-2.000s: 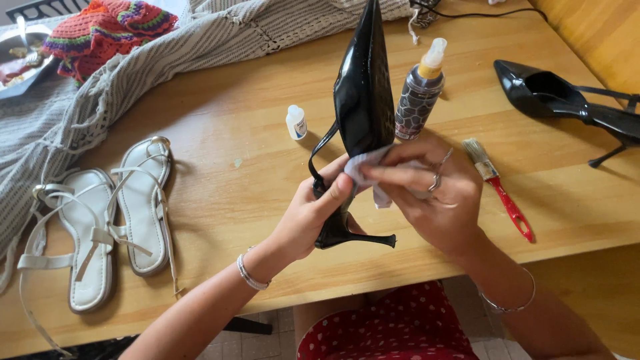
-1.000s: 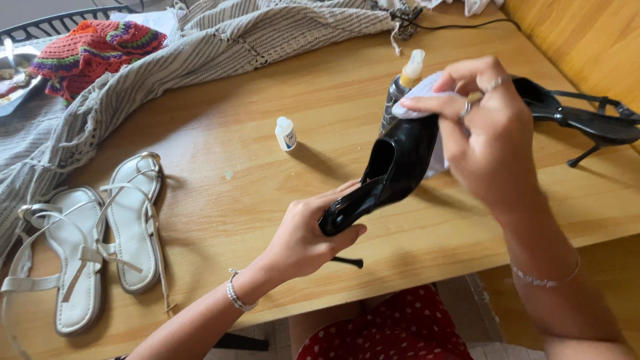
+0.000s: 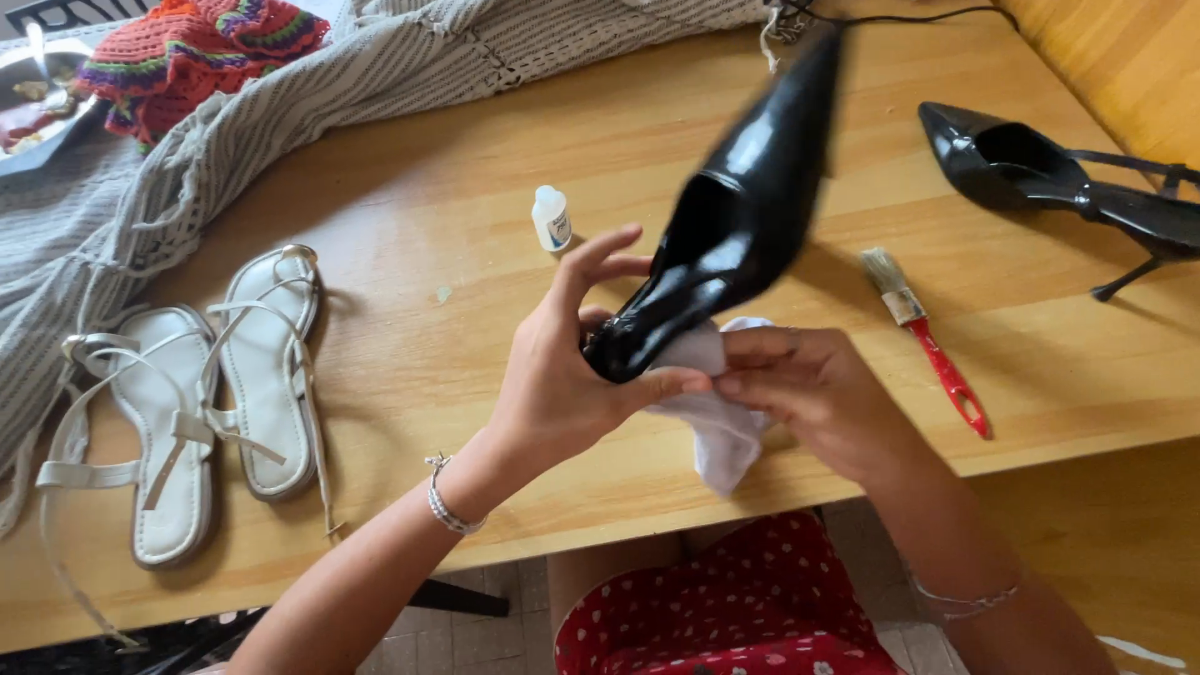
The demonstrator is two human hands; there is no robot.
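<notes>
A glossy black pointed slingback shoe (image 3: 750, 216) is held above the wooden table, toe pointing up and away. My left hand (image 3: 562, 366) grips it near the heel end. My right hand (image 3: 816, 394) pinches a white cloth (image 3: 727, 436) against the shoe's rear underside; the cloth hangs below it. The heel is hidden. The matching black shoe (image 3: 1022, 169) lies at the right. Between them lies a flat paintbrush with a red handle (image 3: 937, 361). Beyond my left hand stands a small white plastic bottle (image 3: 551, 220) bearing writing.
A pair of white strappy sandals (image 3: 272, 403) lies at the left. A striped grey fringed cloth (image 3: 403, 84) runs along the back, with red crochet (image 3: 187, 61) and a plate of food (image 3: 56, 159) at the upper left. A dark cable (image 3: 909, 19) crosses the back.
The right hand and white cloth have moved from the toe down to the shoe's heel end. The shoe's toe has swung upward. The paintbrush, hidden one second ago, shows again.
</notes>
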